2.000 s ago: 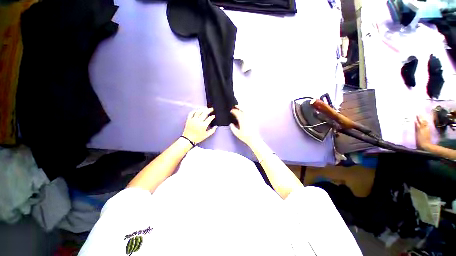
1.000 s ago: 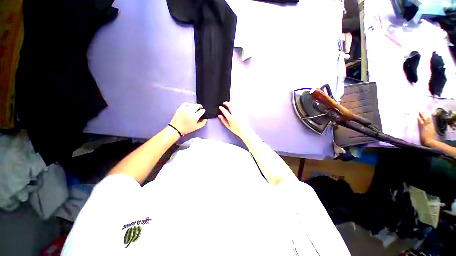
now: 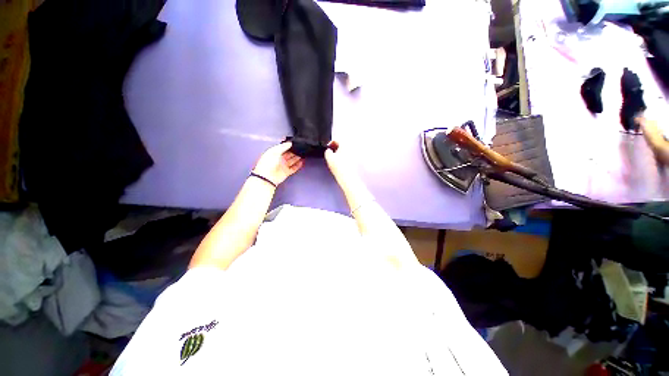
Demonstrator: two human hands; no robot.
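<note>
A long black sleeve piece (image 3: 306, 73) lies on the lilac table cover (image 3: 198, 95), its wide rounded end away from me. Its narrow end (image 3: 311, 144) is at my hands and looks folded or lifted there. My left hand (image 3: 280, 163) grips the left corner of that end, fingers partly under the cloth. My right hand (image 3: 334, 156) grips the right corner; its fingers are mostly hidden by the cloth. The steam iron (image 3: 456, 158) stands to the right, apart from my hands.
A black cloth heap (image 3: 81, 110) hangs over the left table edge. A ridged rest pad (image 3: 519, 158) lies right of the iron, whose dark hose runs right. A pale scrap (image 3: 348, 81) lies beside the sleeve. Another person's hand (image 3: 653, 139) is at the second table (image 3: 565, 161).
The narrow end went from flat under my fingertips to folded or lifted in my hands. My left palm has turned upward. The other person's hand moved up to a small black piece.
</note>
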